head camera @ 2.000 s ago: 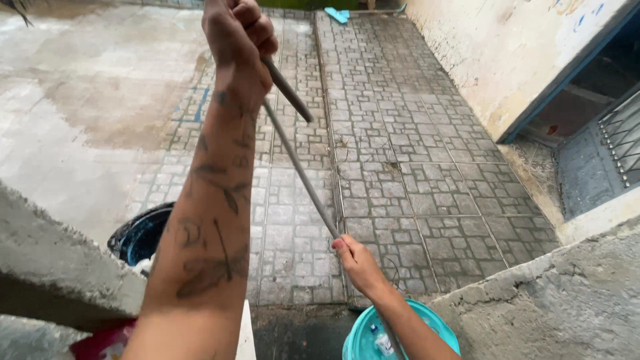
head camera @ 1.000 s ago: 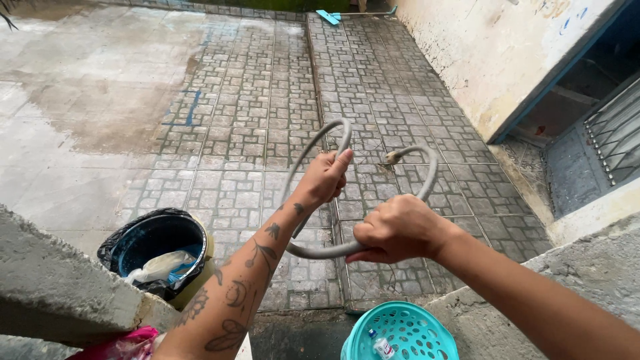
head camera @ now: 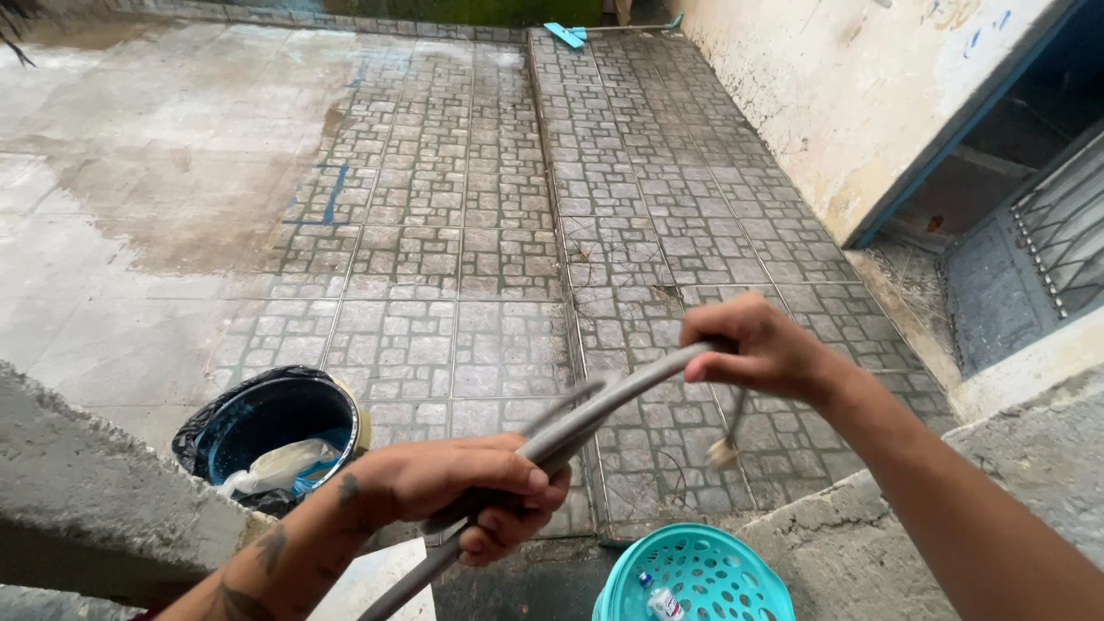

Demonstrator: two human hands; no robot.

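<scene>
A grey flexible hose [head camera: 617, 392] runs between my two hands, above the tiled ground. My left hand [head camera: 496, 496], low in the middle of the view, is closed around gathered strands of it, and a length trails down toward the bottom edge. Higher and to the right, my right hand [head camera: 750, 345] grips the hose with thumb and fingers. Beneath my right hand hangs a thin stretch with a pale end piece [head camera: 723, 452], blurred. Part of the hose is hidden behind my left fingers.
A turquoise perforated basket [head camera: 694, 539] holding a small bottle [head camera: 665, 604] stands below. At left is a bag-lined bucket [head camera: 355, 414] behind a rough concrete wall [head camera: 103, 483]. Another wall [head camera: 1026, 466] rises at right. A blue squeegee or broom [head camera: 566, 34] lies far off, near a doorway wall [head camera: 802, 103].
Two seconds ago the hose stretched between a raised left hand and a lower right hand; one second ago it formed wide loops. Now my left hand is lower, with strands bunched in it.
</scene>
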